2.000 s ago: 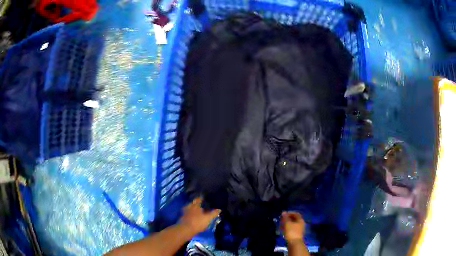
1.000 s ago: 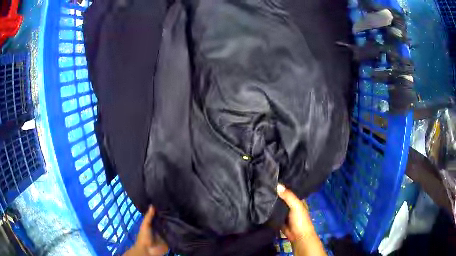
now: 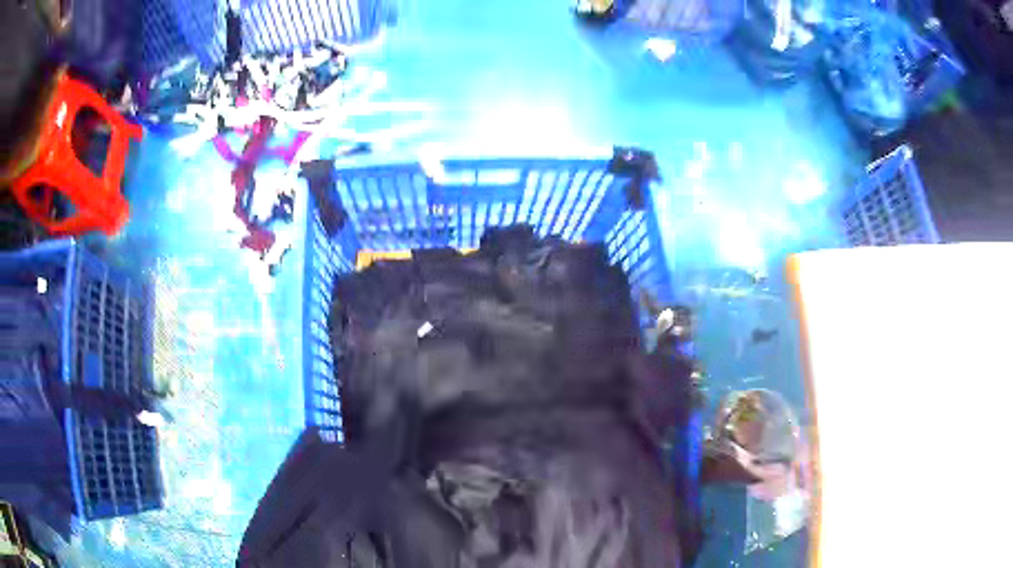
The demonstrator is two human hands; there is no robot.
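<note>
A dark garment bundle (image 3: 500, 444) fills the bottom middle of the view, with shinier lining bunched on it near the lower edge. It covers the near part of a blue lattice crate (image 3: 489, 178) on the floor. More dark cloth (image 3: 478, 300) lies inside the crate at its far end, with a small white spot on it; where it parts from the near bundle is blurred. Neither of my hands is in view; whether they are under the cloth or below the frame cannot be told.
A white table with a yellow-orange edge (image 3: 809, 422) stands at the right. A red stool (image 3: 78, 155) is at the upper left. Another blue crate (image 3: 111, 388) stands at the left. Scraps (image 3: 261, 100) lie on the blue floor, and a clear plastic bag (image 3: 766, 444) lies beside the table.
The view has tilted up and back, showing the crate's far wall and the table. The near bundle now sits lower in the view, over the crate's near part. Both hands have left view.
</note>
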